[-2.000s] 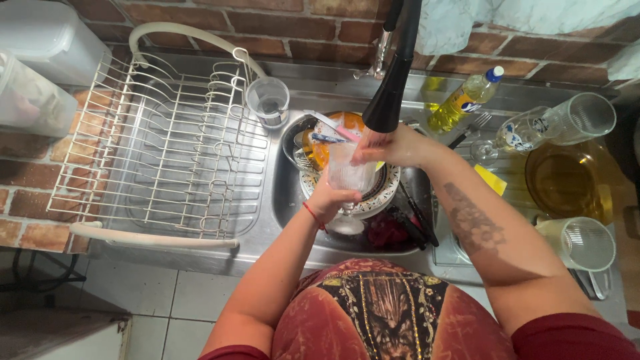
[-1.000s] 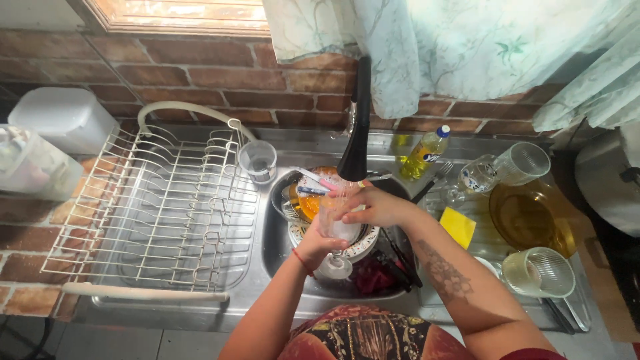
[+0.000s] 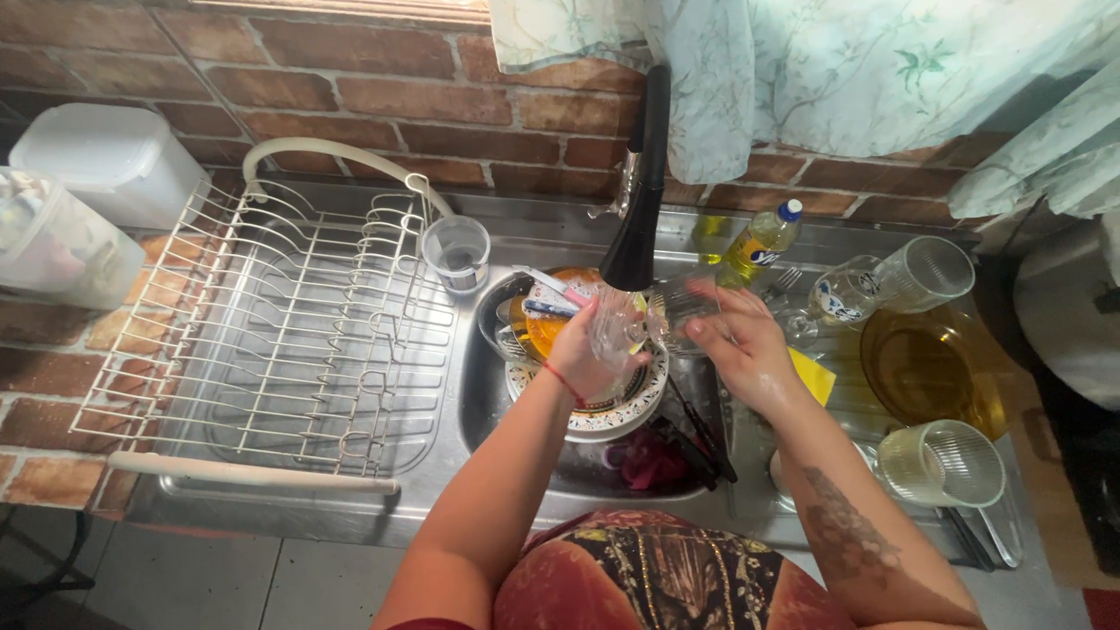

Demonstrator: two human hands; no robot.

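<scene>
Water runs from the black faucet [image 3: 632, 254] over a clear stemmed glass [image 3: 678, 315] between my hands. My left hand [image 3: 591, 346] is closed around the glass's base end, blurred by water. At its right, my right hand [image 3: 744, 346] has its fingers around the bowl end, with the thumb toward me. Beneath my hands, patterned plates [image 3: 612, 420] and an amber dish [image 3: 542, 332] with cutlery lie in the steel sink [image 3: 477, 420]. A dark red cloth [image 3: 652, 459] and black-handled utensils [image 3: 700, 429] are at the sink's near right.
A white wire dish rack [image 3: 302, 324] stands left, beside a clear plastic cup [image 3: 457, 254]. Right of the sink are a dish soap bottle [image 3: 761, 245], a yellow sponge cloth [image 3: 812, 376], ribbed glasses [image 3: 941, 464], an amber glass dish [image 3: 932, 367] and a large pot [image 3: 1072, 306].
My hands, close together around the glass before, are now farther apart at its two ends. The right hand has moved rightward relative to the faucet. The view has shifted.
</scene>
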